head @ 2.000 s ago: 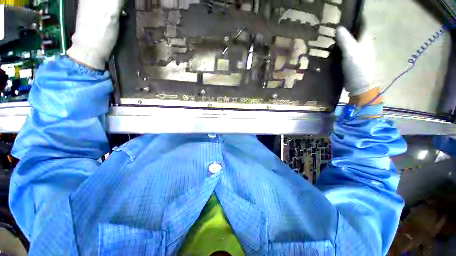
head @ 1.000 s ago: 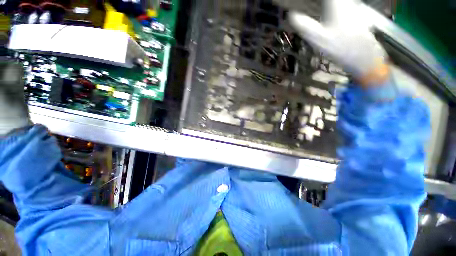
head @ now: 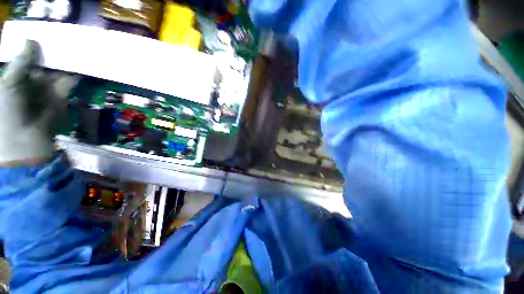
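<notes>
A green circuit board (head: 189,109) crowded with parts lies at upper left. A plain white-silver heatsink (head: 126,60) runs across it, with a yellow block (head: 179,26) beyond. My left hand (head: 29,109), in a blurred white-grey glove, is at the board's left part, its fingertips over the heatsink. Whether it grips anything cannot be told. My right hand is not in view; its blue sleeve reaches up past the top edge. A dark carrier with pale cut-outs (head: 299,143) lies right of the board, mostly hidden by that sleeve.
A silver conveyor rail (head: 155,174) runs between my body and the board and carrier. Below the rail at left are orange-brown parts (head: 106,196) and pale upright strips. A green surface (head: 514,51) shows at the far right edge.
My view has shifted left, so the board shows larger and the carrier less. My right hand has left the carrier area and gone out of view; its sleeve now covers much of the right.
</notes>
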